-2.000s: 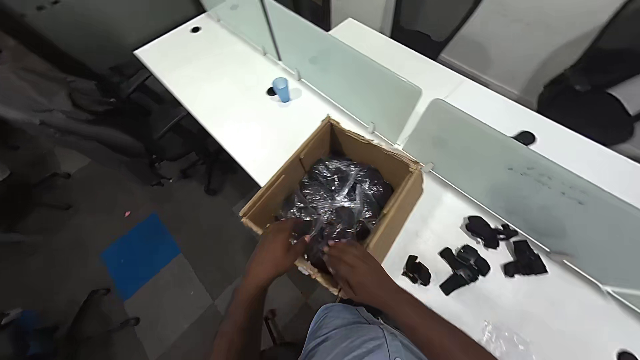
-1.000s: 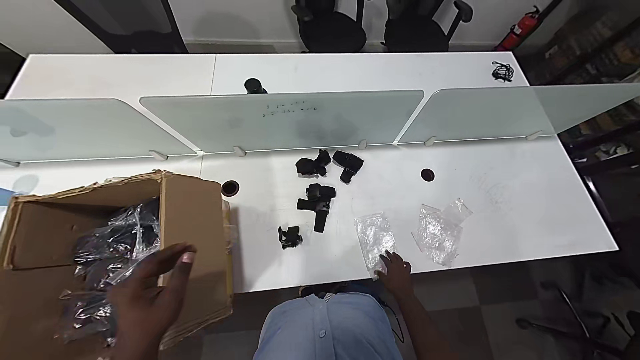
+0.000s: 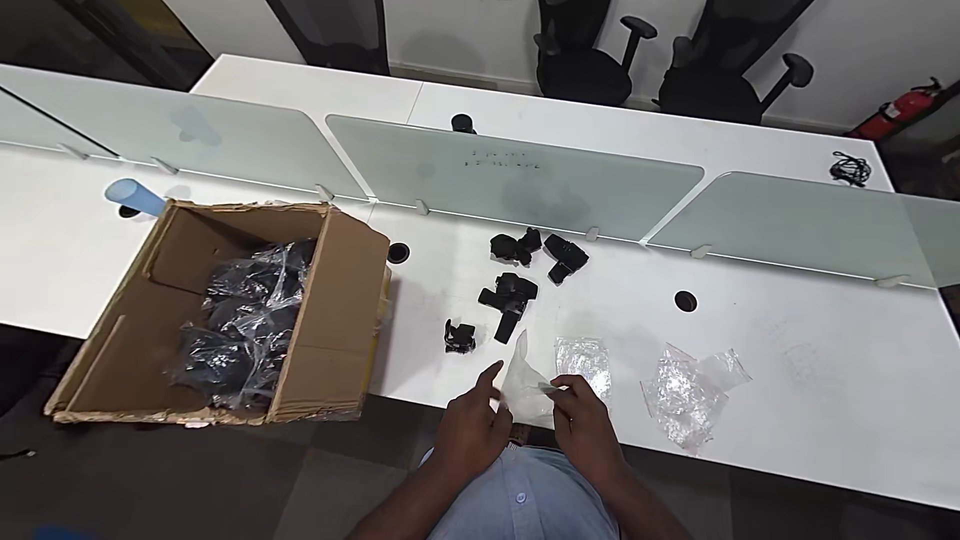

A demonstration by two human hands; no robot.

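Observation:
My right hand (image 3: 581, 420) pinches the edge of a clear plastic bag (image 3: 525, 382) near the desk's front edge. At the bag's left side is my left hand (image 3: 476, 420), thumb and index finger apart; whether it touches the bag is unclear. Beyond the hands lie several black strapped items: a small one (image 3: 460, 337), a larger one (image 3: 510, 300) and two more (image 3: 515, 246), (image 3: 566, 257) by the divider. A flat clear bag (image 3: 585, 364) lies just right of the held one, with crumpled clear bags (image 3: 686, 394) farther right.
An open cardboard box (image 3: 334, 315) at left holds black items in clear plastic (image 3: 251, 322). Behind it a blue cup (image 3: 135, 196) leans. Frosted glass dividers (image 3: 517, 176) cross the white desk (image 3: 810, 360). A black cable (image 3: 850, 169) lies on the far desk.
My left hand has left the box and is now at the plastic bag in front of me. My right hand has lifted a clear bag off the desk. The view has swung from the box toward the desk.

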